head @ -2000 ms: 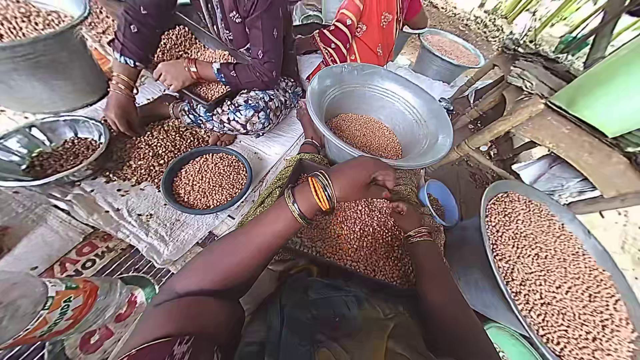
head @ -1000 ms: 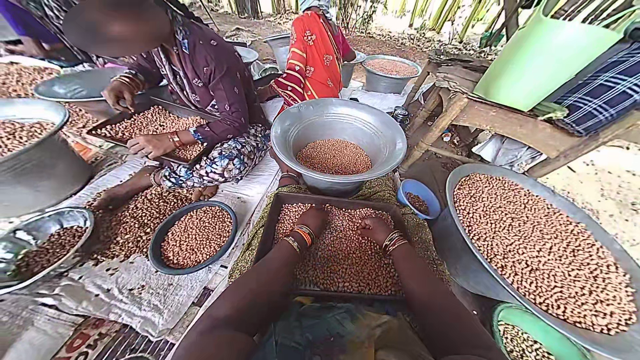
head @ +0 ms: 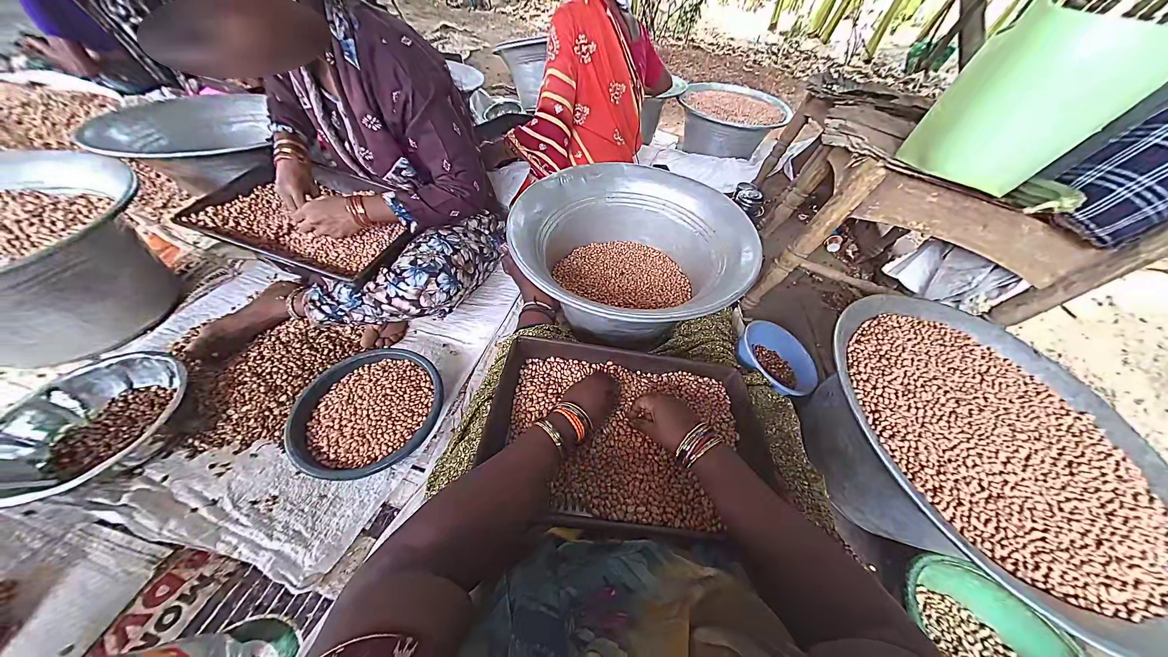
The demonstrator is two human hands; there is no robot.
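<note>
A dark rectangular tray (head: 630, 527) full of reddish-brown nuts or seeds (head: 630, 474) rests on my lap. My left hand (head: 591, 400) is in the tray's upper middle, its fingers curled down at the nuts. Close to its right, my right hand (head: 664, 420) has bent fingers with the thumb side toward the left hand; whether either holds any nuts is hidden. Bangles circle both wrists. Just beyond the tray stands a wide metal basin (head: 634, 319) with a heap of the same nuts inside.
At right are a large round metal pan (head: 853, 401) of nuts, a blue bowl (head: 798, 370) and a green tub (head: 940, 575). A dark-rimmed bowl (head: 436, 411) and a steel bowl (head: 173, 365) lie left. A co-worker's hands (head: 319, 208) work over another tray. A wooden stand (head: 967, 224) rises at upper right.
My left hand, two seconds ago raised near the basin's near rim and above the right hand, is now down in the tray beside it. Both hands have come closer together since one second ago.
</note>
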